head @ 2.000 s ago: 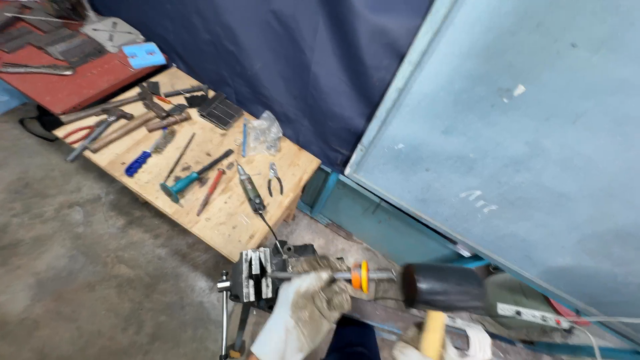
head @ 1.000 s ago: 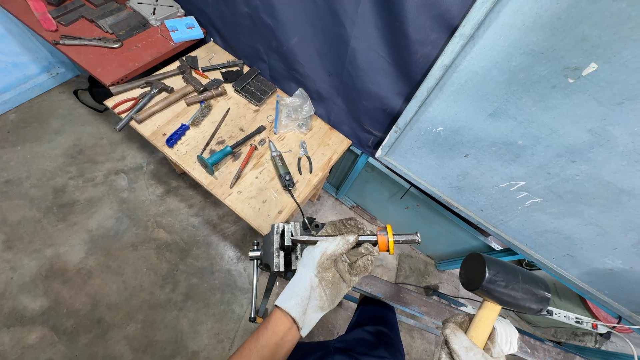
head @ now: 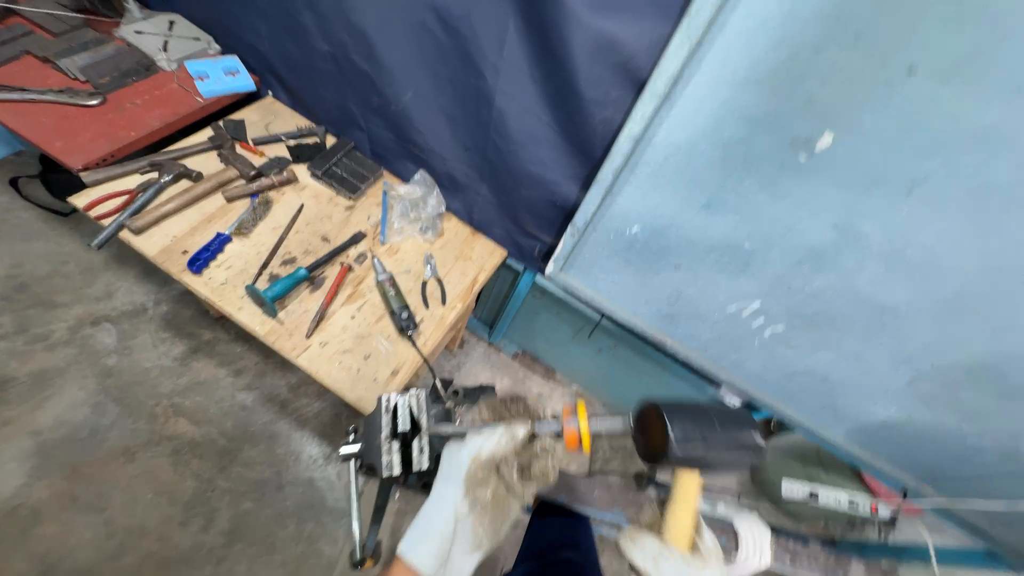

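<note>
A bench vise (head: 404, 436) with pale serrated jaws stands beside the wooden table's near corner. My left hand (head: 500, 472), in a soiled white work glove, is closed around a metal rod-like tool (head: 612, 425) with an orange and a yellow ring. One end of the tool points at the vise; whether it touches the work there cannot be told. My right hand (head: 676, 552), also gloved and partly cut off below, grips the pale handle of a black rubber mallet (head: 704, 434). The mallet's face is at or very near the tool's free end.
On the wooden table (head: 344, 368) lie a claw hammer (head: 152, 196), a wire brush (head: 216, 244), a teal-handled chisel (head: 292, 288), a rotary tool (head: 392, 296) and pliers (head: 432, 280). A power strip (head: 836, 498) lies right. A blue panel (head: 800, 200) leans behind.
The mallet in my right hand has come up and left toward the tool's free end since one second ago, when it was lower and apart. My left hand still holds the tool.
</note>
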